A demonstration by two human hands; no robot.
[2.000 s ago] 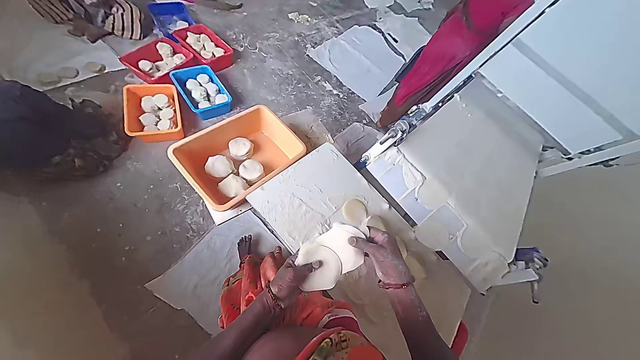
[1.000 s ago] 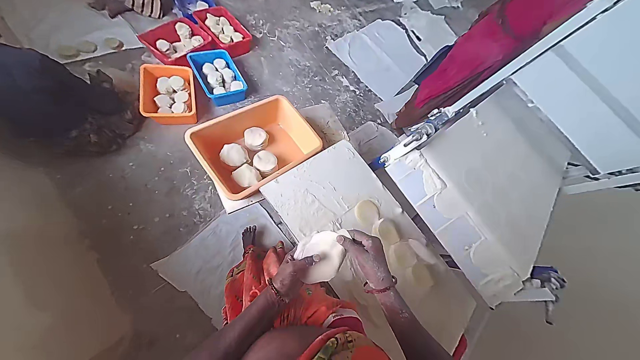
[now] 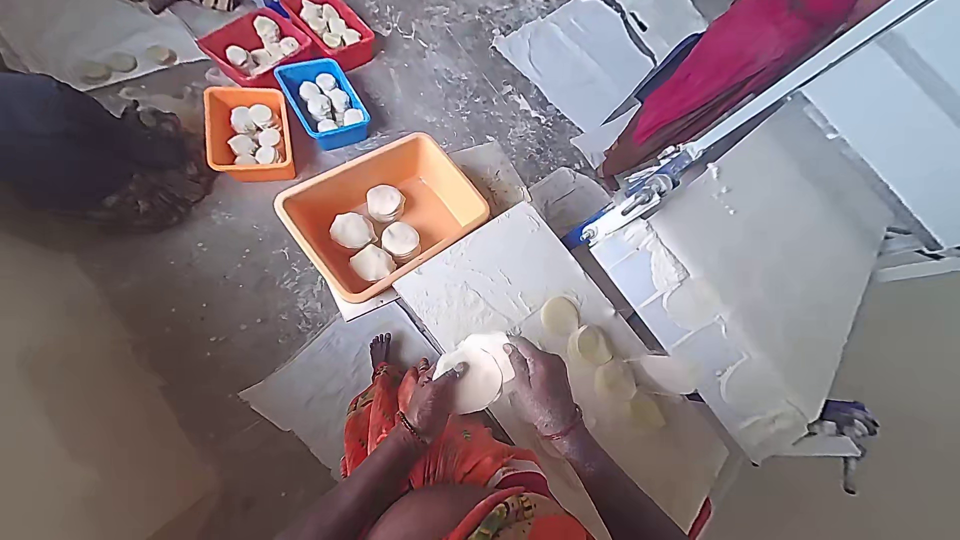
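Observation:
Pale round dough discs (image 3: 471,379) overlap between my hands, above the near edge of a flour-dusted white board (image 3: 495,262). My left hand (image 3: 435,401) grips the discs at their left side, thumb on top. On the right, my right hand (image 3: 541,386) pinches the far disc's edge with thumb and fingers. A row of flat dough discs (image 3: 590,344) lies on the board just right of my right hand. Beyond my hands, an orange plastic tub (image 3: 307,241) holds several stacks of white discs (image 3: 401,240).
Smaller orange (image 3: 250,172), blue (image 3: 343,136) and red tubs (image 3: 364,52) with dough pieces stand further off on the floor. At right is a metal-framed machine (image 3: 652,191) with a sloping white sheet (image 3: 780,247). People in dark (image 3: 82,150) and magenta cloth (image 3: 735,67) sit nearby.
The discs between my hands overlapped two seconds ago, lay closely together one second ago, and are now spread apart again. Both hands remain on them.

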